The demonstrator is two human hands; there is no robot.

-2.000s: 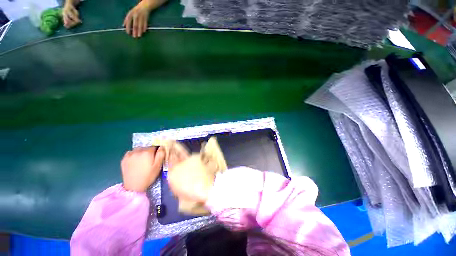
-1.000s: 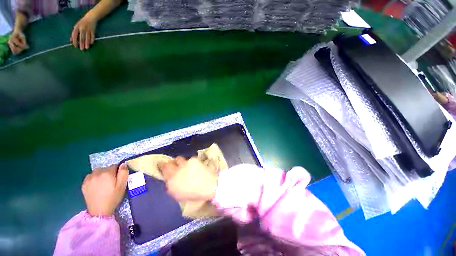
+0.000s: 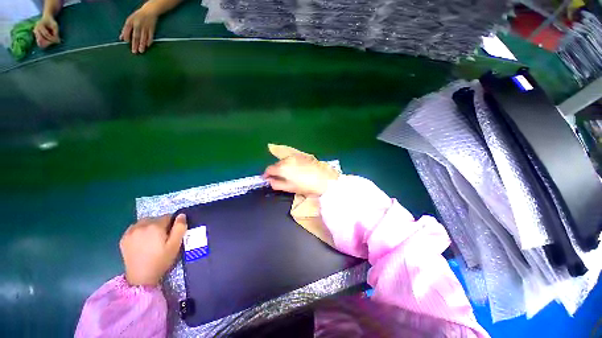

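A black panel unit (image 3: 257,247) lies smooth face up on a bubble wrap sheet (image 3: 218,193) in front of me. A white and blue product label (image 3: 196,243) is near its left short edge, and a small black fitting shows at the lower left corner. My left hand (image 3: 150,249) grips the panel's left edge, thumb on the face beside the label. My right hand (image 3: 300,176) is at the far edge, holding the tan-yellow wiping cloth (image 3: 309,210), which hangs over the panel's right part. My right sleeve covers the panel's right end.
A stack of panels with bubble wrap (image 3: 492,165) leans at the right. A grey bubble wrap pile (image 3: 356,23) lies at the far side. Another person's hands (image 3: 139,28) rest at the far left beside a green cloth (image 3: 24,37). Blue floor shows at the lower right.
My right hand has moved with the cloth from the panel's middle to its far edge, uncovering the middle of the face. My left hand stays at the left edge.
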